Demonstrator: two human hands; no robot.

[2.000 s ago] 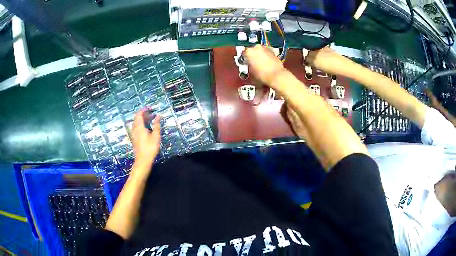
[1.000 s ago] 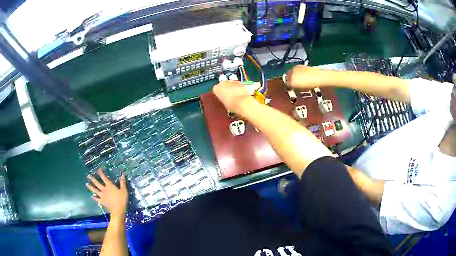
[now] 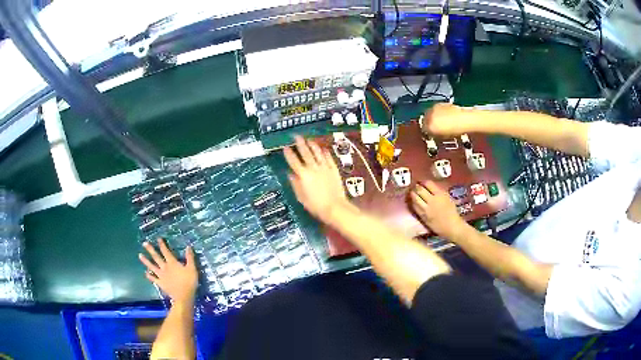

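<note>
The clear blister tray (image 3: 232, 239) lies on the green mat, with dark units in some pockets at its upper left and right side. My left hand (image 3: 172, 273) is spread open with nothing in it over the tray's lower left edge. My right hand (image 3: 313, 179) is open and empty, fingers apart, over the left edge of the reddish-brown test board (image 3: 372, 214). A white upright socket (image 3: 344, 151) stands just right of my right hand. White outlets (image 3: 355, 185) sit in a row on the board. A yellow block (image 3: 385, 151) stands among wires at the board's far side.
Stacked test instruments (image 3: 309, 77) and a blue-lit screen (image 3: 425, 43) stand behind the board. A coworker in a white shirt (image 3: 597, 232) reaches over the board's right half with both hands. Another tray (image 3: 562, 165) lies at right. A blue crate (image 3: 133, 330) is below the bench edge.
My right hand has come off the white socket and opened, moving to the board's left edge. The coworker's second hand now shows on the board. The camera view has shifted.
</note>
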